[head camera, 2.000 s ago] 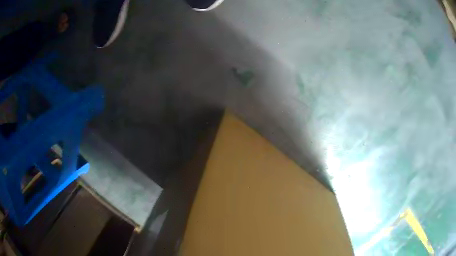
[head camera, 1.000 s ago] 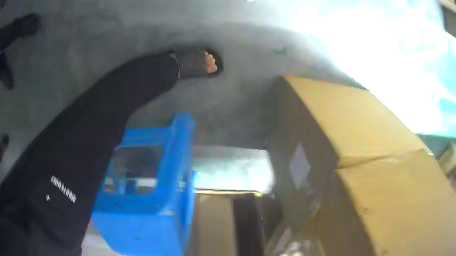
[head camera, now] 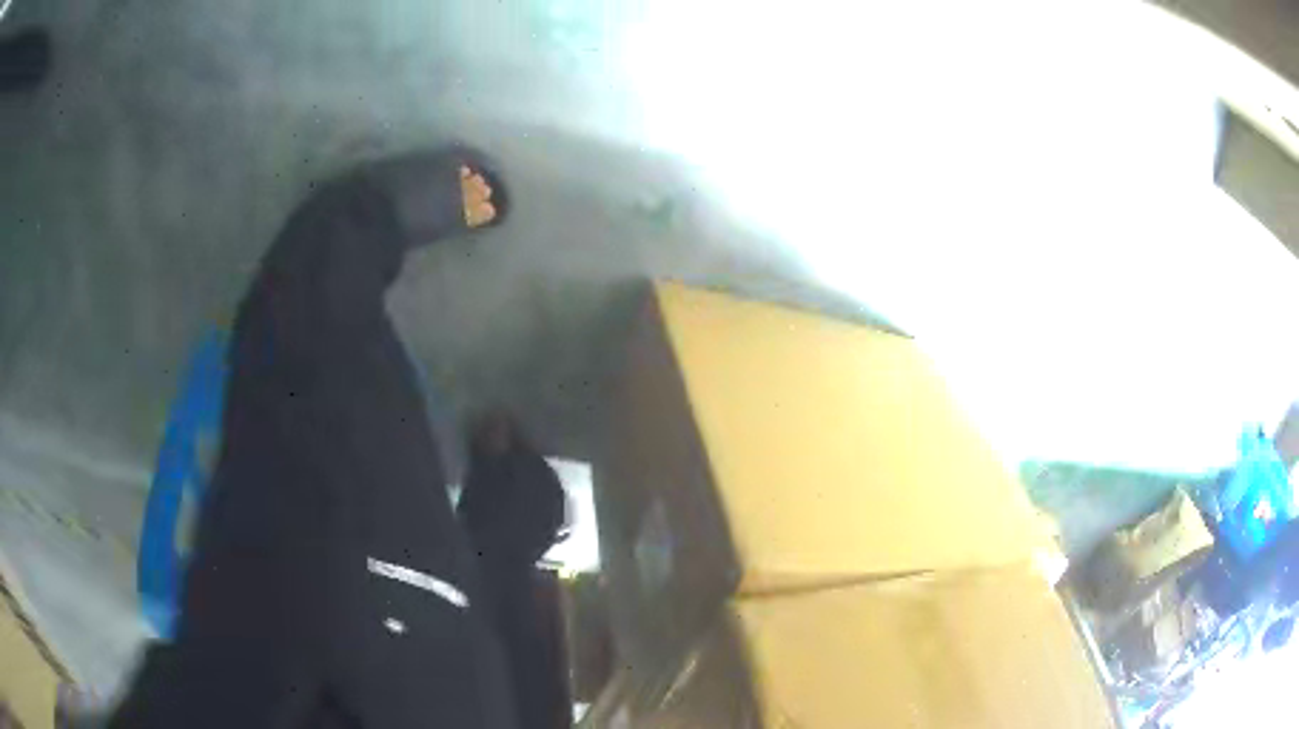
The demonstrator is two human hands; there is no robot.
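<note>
Neither of my hands is in view. A large tan carton stands in the lower middle, its side face in shadow. Below a seam, another tan panel runs off the bottom edge; whether it is a flap or a second carton is unclear. No hand shows on the cardboard.
A dark-trousered leg with bare toes in open footwear lies left of the carton; whose is unclear. It partly hides a blue stool. A small open carton and a blue plastic bag lie at right. Glare covers the upper right floor.
The view has shifted. The carton sits further left than a second ago, the leg covers more of the blue stool, and the small carton and blue bag now show at right.
</note>
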